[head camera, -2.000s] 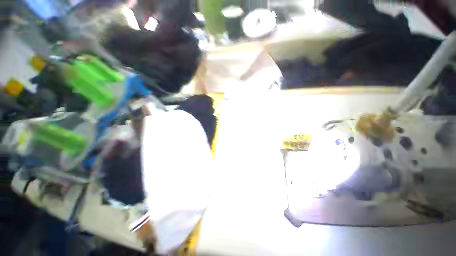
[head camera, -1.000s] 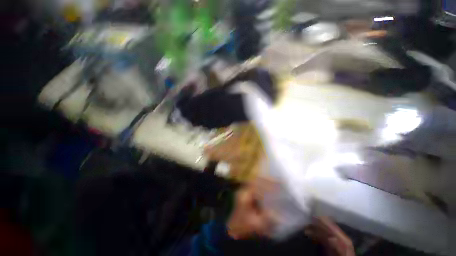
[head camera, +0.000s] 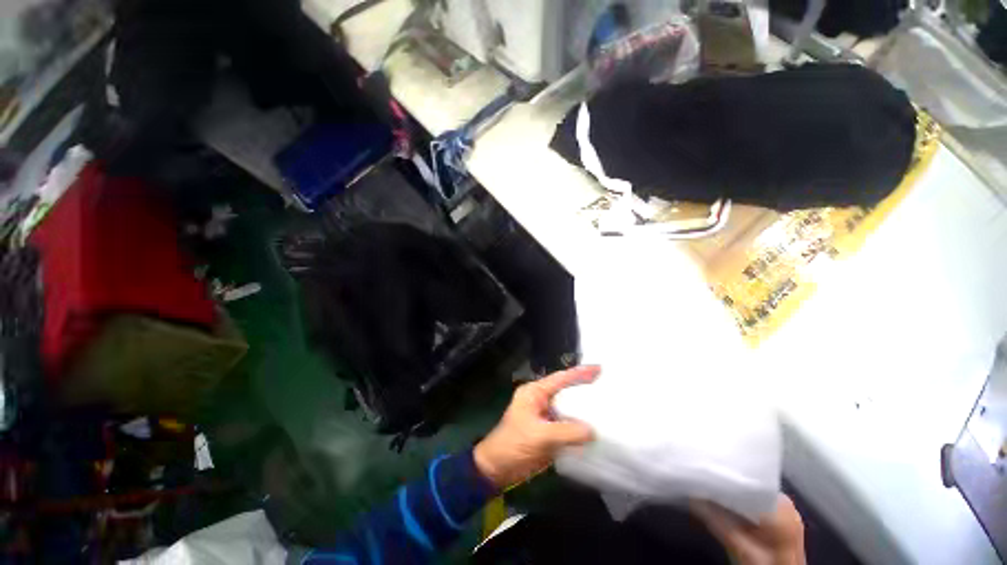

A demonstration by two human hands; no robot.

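A large white sheet (head camera: pixel 674 375), paper or pale fabric, hangs over the front edge of the white table. My left hand (head camera: pixel 532 433), in a dark blue sleeve with light blue lines, grips its left edge between thumb and fingers. My right hand (head camera: pixel 760 532) is at the sheet's lower right end, partly hidden under it and blurred; its fingertips are hidden. A bundle of black cut pieces (head camera: pixel 751 135), long and rounded, lies at the back of the table beside a white strip.
Yellow printed tape (head camera: pixel 784 270) runs along the white table (head camera: pixel 883 364). A black cloth pile (head camera: pixel 387 298) is low to the left, above a green floor. A red container (head camera: pixel 127 259) stands far left. A blue object (head camera: pixel 335 160) lies at the upper left. A metal machine edge shows at right.
The view has turned left and down. The black bundle now shows fully and the machine bed has mostly left the picture. Both hands are still at the white sheet, which now spreads wider.
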